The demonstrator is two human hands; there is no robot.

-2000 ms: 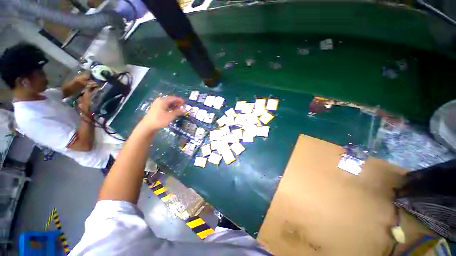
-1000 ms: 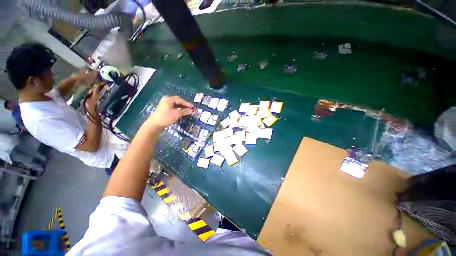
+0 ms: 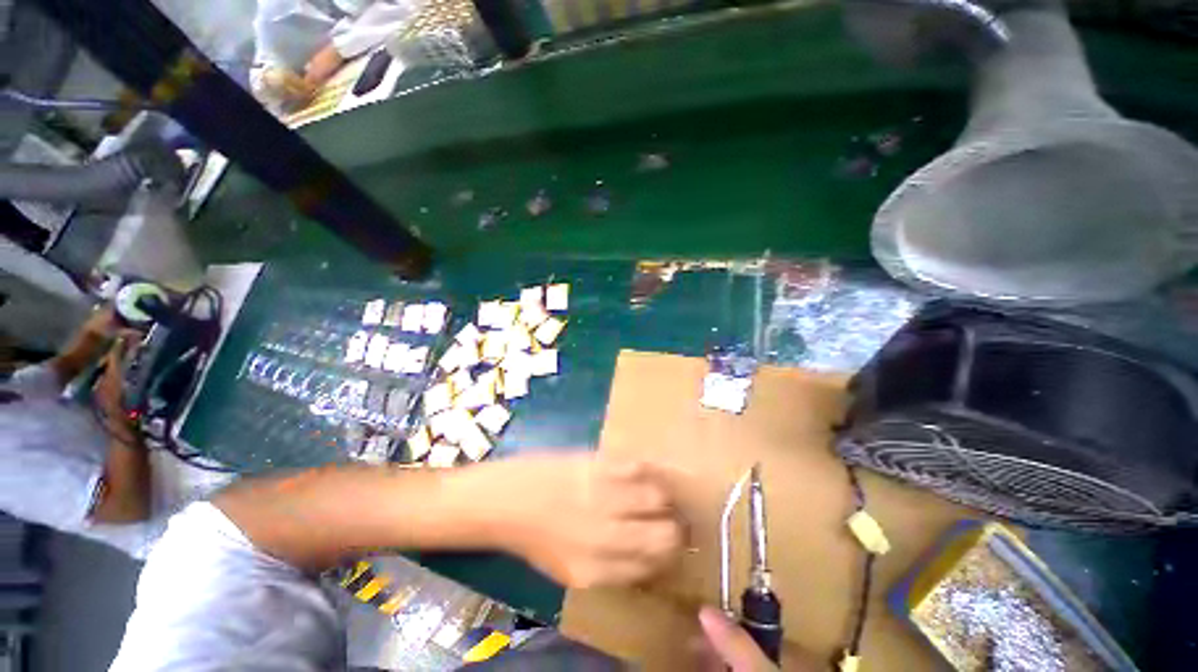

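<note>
My left hand (image 3: 611, 523) is over the left part of the tan cardboard sheet (image 3: 670, 414), blurred, with its fingers curled; whether it holds anything cannot be seen. My right hand (image 3: 736, 641), mostly cut off by the bottom edge, holds a soldering iron (image 3: 758, 558) with its tip pointing away from me. A thin bent silver tube (image 3: 725, 538) runs beside the iron. A loose pile of silver-white battery cells (image 3: 460, 428) lies on the green mat, left of the cardboard. A clear blister tray (image 3: 296, 387) left of the pile holds white-silver units in rows.
A bagged silver-white part (image 3: 725, 390) lies on the cardboard's top. A black fan (image 3: 1025, 420) and grey fume hood (image 3: 1038, 217) stand right. A cable with a cream plug (image 3: 868, 532) lies beside a box of silvery scrap (image 3: 1005, 617). A dark post (image 3: 289, 171) crosses upper left. Other workers are at left and top.
The view has swung right. My left hand has moved from the blister tray to the cardboard. My right hand and the soldering iron have come into view.
</note>
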